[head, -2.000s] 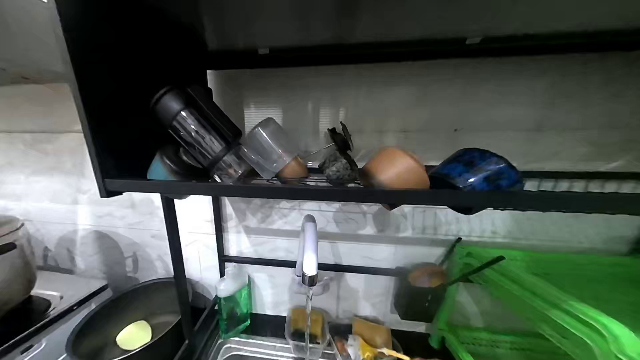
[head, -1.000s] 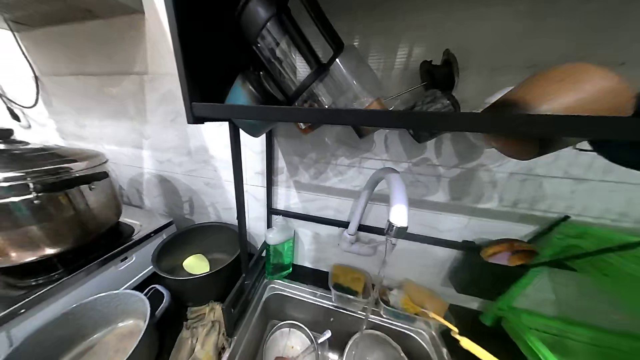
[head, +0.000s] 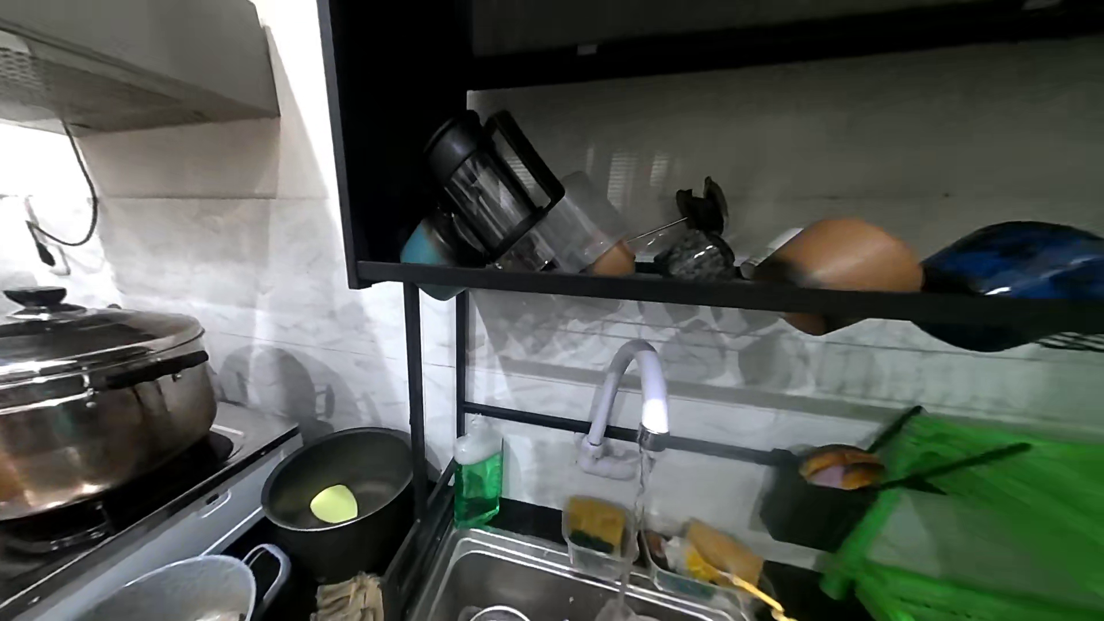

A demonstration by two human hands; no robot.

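Neither my left hand nor my right hand shows in the head view. Water runs from the white gooseneck faucet (head: 634,397) into the steel sink (head: 517,582), where part of a round dish (head: 498,613) shows at the bottom edge. A bottle of green liquid (head: 478,474) stands behind the sink's left corner. Two clear containers sit along the sink's back rim; the left one holds a yellow-and-green sponge (head: 597,523), and a yellow-handled brush (head: 733,580) lies across the right one. Above, a French press frame (head: 496,185) leans on the black rack.
The black rack shelf (head: 604,285) crosses over the sink, bearing a brown bowl (head: 849,259) and a blue bowl (head: 1018,263). A lidded steel pot (head: 103,414) stands on the stove at left, a dark pot (head: 345,535) beside it. A green plastic rack (head: 992,517) is at right.
The view has swung left since the oldest frame and tilted up since the middle one. The water runs in all frames.
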